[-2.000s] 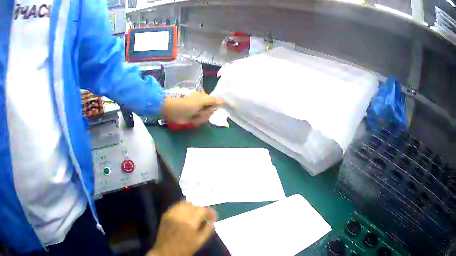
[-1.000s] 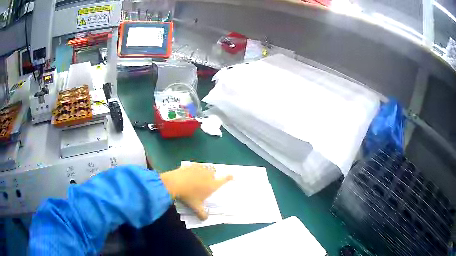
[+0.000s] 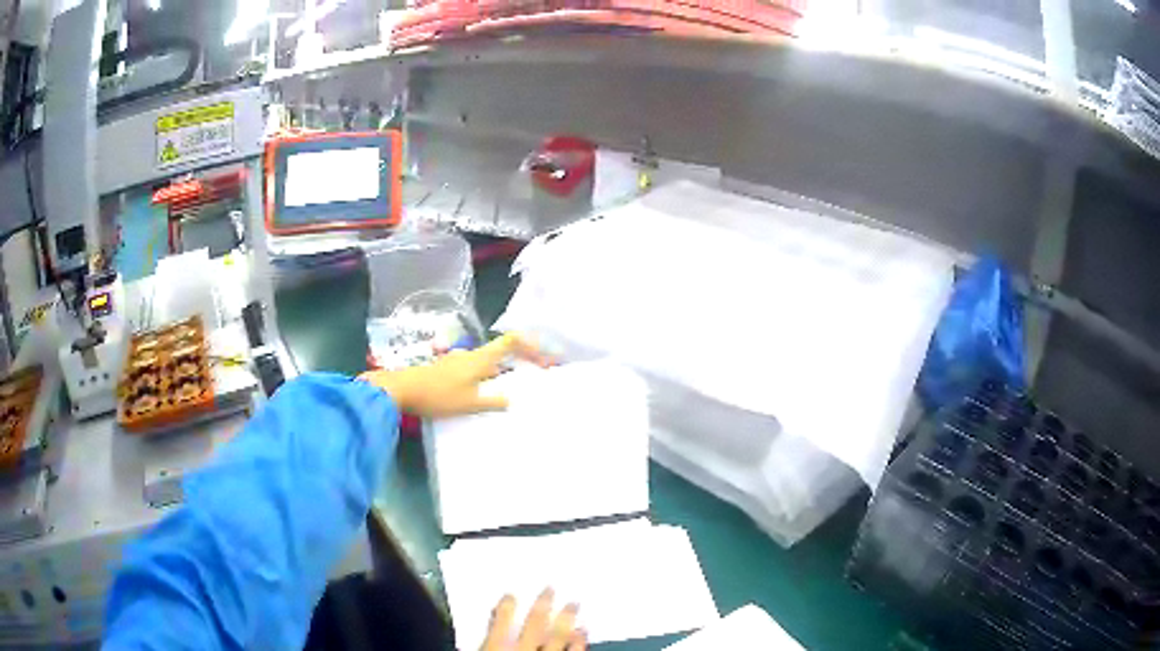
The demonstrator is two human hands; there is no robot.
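Note:
A plain white sheet (image 3: 547, 464) is raised beyond another white sheet (image 3: 611, 579) lying on the green bench top. My left hand (image 3: 445, 382), in a blue sleeve, is at the raised sheet's upper left corner, thumb over its face and index finger along its top edge; the grip is partly blurred. My right hand (image 3: 537, 626) is cut off by the bottom edge; only spread fingers show, resting on the lower sheet. A third white sheet (image 3: 740, 633) is partly in view at the bottom.
A large floppy white pile (image 3: 763, 343) lies behind the sheets. Stacked blister trays (image 3: 1005, 509) are at right, below a blue plastic bag (image 3: 977, 337). A red box (image 3: 410, 425) is partly hidden by my left hand. A pale machine with an orange-brown fixture (image 3: 165, 375) stands at left.
The view has shifted. The other person at left is gone. My left hand has moved off the sheets' middle to the far side, and one sheet is now raised there. My right fingers have appeared below.

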